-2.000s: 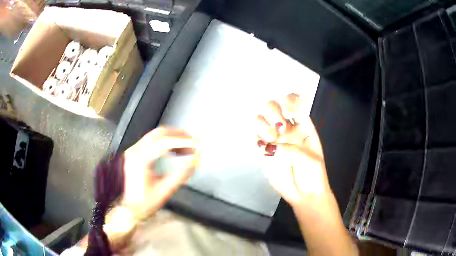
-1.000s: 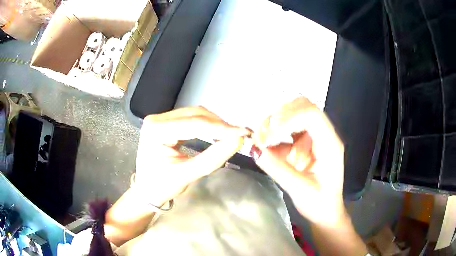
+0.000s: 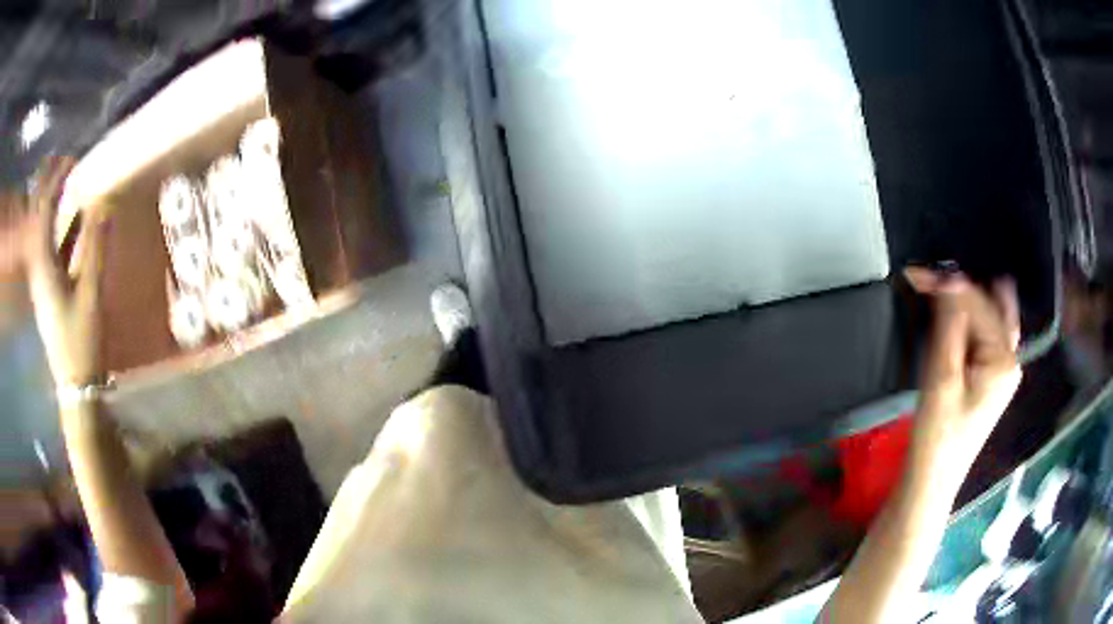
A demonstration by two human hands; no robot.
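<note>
The black turnover crate [image 3: 720,408] fills the centre and right of the view. A large smooth white divider sheet [image 3: 696,159] lies inside it. My left hand [image 3: 67,274] is raised at the far left edge by the brown carton, blurred, fingers spread, with nothing visible in it. My right hand [image 3: 970,323] is over the crate's right near corner, just past the sheet's corner, with its fingers bent. A small dark spot shows at its fingertips; whether it is a held part or a nail cannot be told.
The open brown carton [image 3: 348,183] with whitish rolls [image 3: 226,244] stands left of the crate on the grey floor. A dark object [image 3: 232,518] lies at lower left. A red stool-like thing [image 3: 875,469] is under the crate's near edge. A blue-green tray with white parts [image 3: 1025,524] is at lower right.
My hands were together at the fingertips and are now far apart, left hand out to the left, right hand to the right. The view has turned, and the carton and crate appear rotated.
</note>
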